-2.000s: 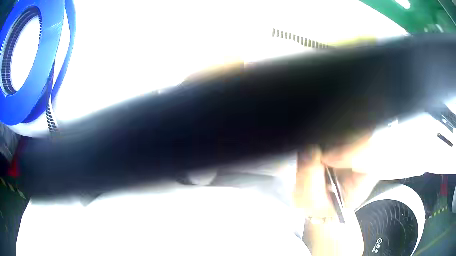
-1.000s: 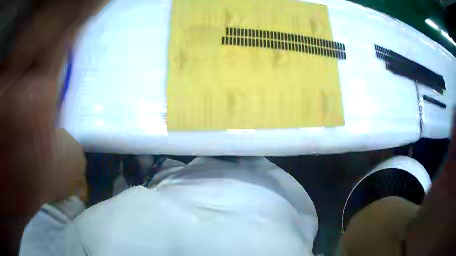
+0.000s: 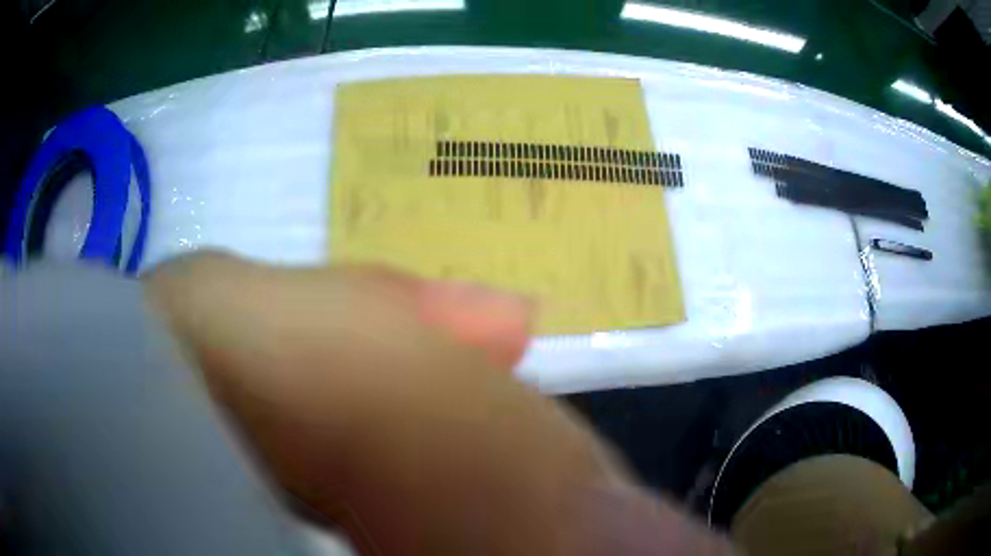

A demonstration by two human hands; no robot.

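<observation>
A large blurred hand, which looks like my left hand, is very close to the camera at lower left and centre. A pale grey shape, perhaps a covered finger or sleeve, lies beside it. Its grip is unclear. Blurred skin at the lower right, perhaps my right hand or wrist, is cut off by the bottom edge. A double row of small black bars lies across the yellow backing sheet, its right end just past the sheet's edge. The hand hides the sheet's lower left part.
The blue tape reel stands at left on the white-wrapped bench. A black strips pile lies at right, with a short black bar below. A round black thing with a white rim is below the bench. A glossy green surface runs behind.
The view has shifted, so the bench sits lower and the whole blue reel ring shows more. The blurred hand has come from the left edge across the lower centre. The bars and sheet look unchanged.
</observation>
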